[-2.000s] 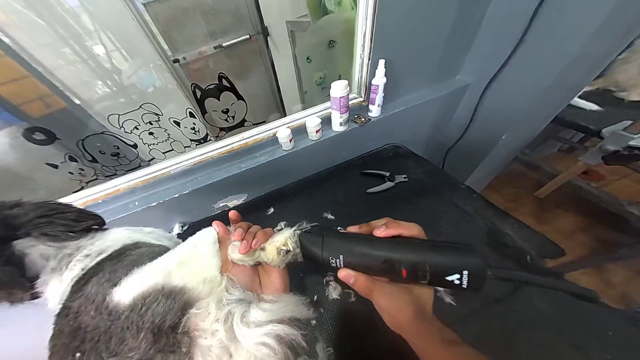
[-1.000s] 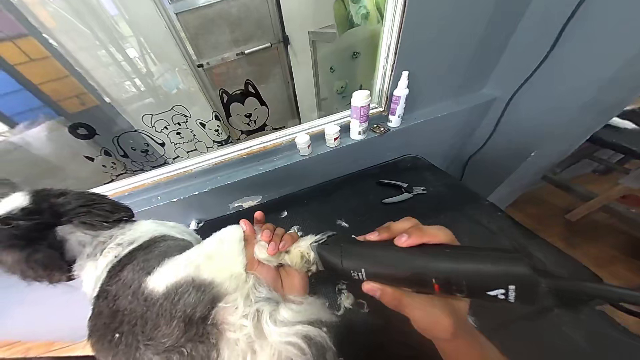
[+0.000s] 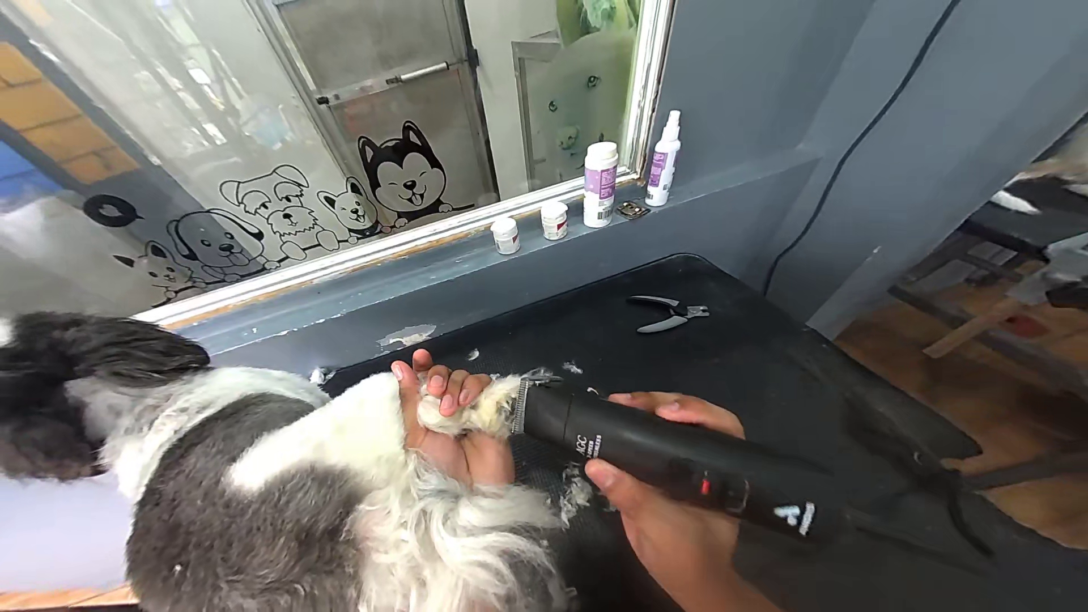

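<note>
A black-and-white dog (image 3: 255, 510) stands at the lower left, its head at the left edge. My left hand (image 3: 459, 425) is closed around the dog's cream-furred paw (image 3: 476, 412), with the fingers curled over it. From the right, my right hand (image 3: 671, 476) grips a black Andis electric clipper (image 3: 663, 450), thumb below and fingers above. The clipper's toothed blade (image 3: 521, 406) touches the fur at the paw's end. Loose tufts of cut hair (image 3: 576, 495) lie on the black grooming table (image 3: 731, 365) beside the paw.
Nail clippers (image 3: 667, 313) with grey handles lie near the table's back edge. On the window ledge stand two small white jars (image 3: 505, 235), a white-and-purple bottle (image 3: 599, 187) and a spray bottle (image 3: 663, 161). A dark cable (image 3: 850, 144) hangs along the grey wall; wooden stools are at the right.
Both hands keep their hold on the paw and the clipper, whose blade remains at the paw's end. The clipper's rear end tilts lower than before.
</note>
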